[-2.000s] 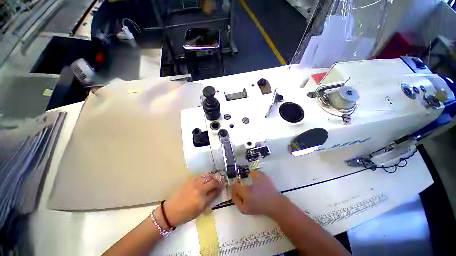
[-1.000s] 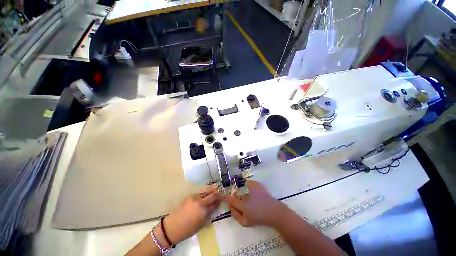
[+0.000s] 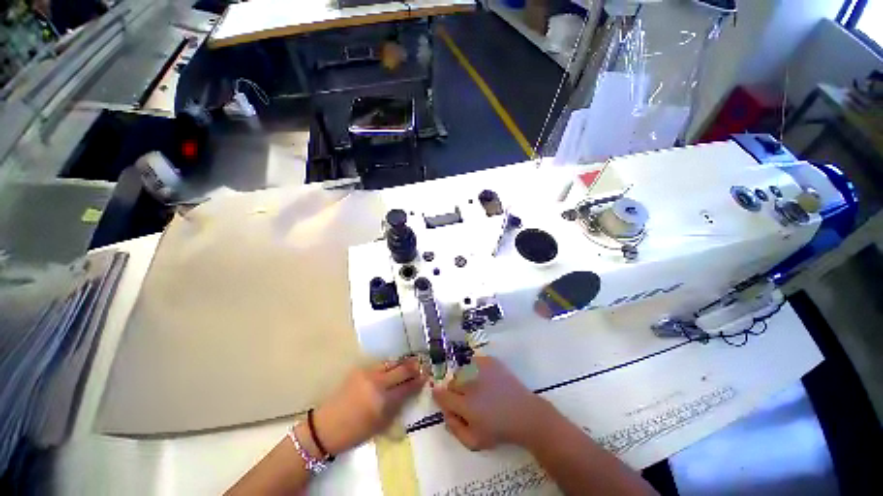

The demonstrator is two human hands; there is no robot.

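Note:
A large flat beige panel lies on the table to the left of and partly behind the white sewing machine head. My left hand is at the panel's right end, its fingertips pinching the edge beside the presser foot and needle area. My right hand is just right of the needle, its fingers bent close to the left fingertips. What the right fingertips touch is too small and partly hidden to tell. The needle point is hidden by the foot and fingers.
A stack of grey-beige panels stands at the left. A yellow tape strip and a printed ruler scale are on the white table in front. The blue motor is at the machine's right end. A stool is behind.
The camera view has tilted up and shifted since the oldest frame. Both hands stay at the needle with small finger shifts. The panel shows little movement on the table.

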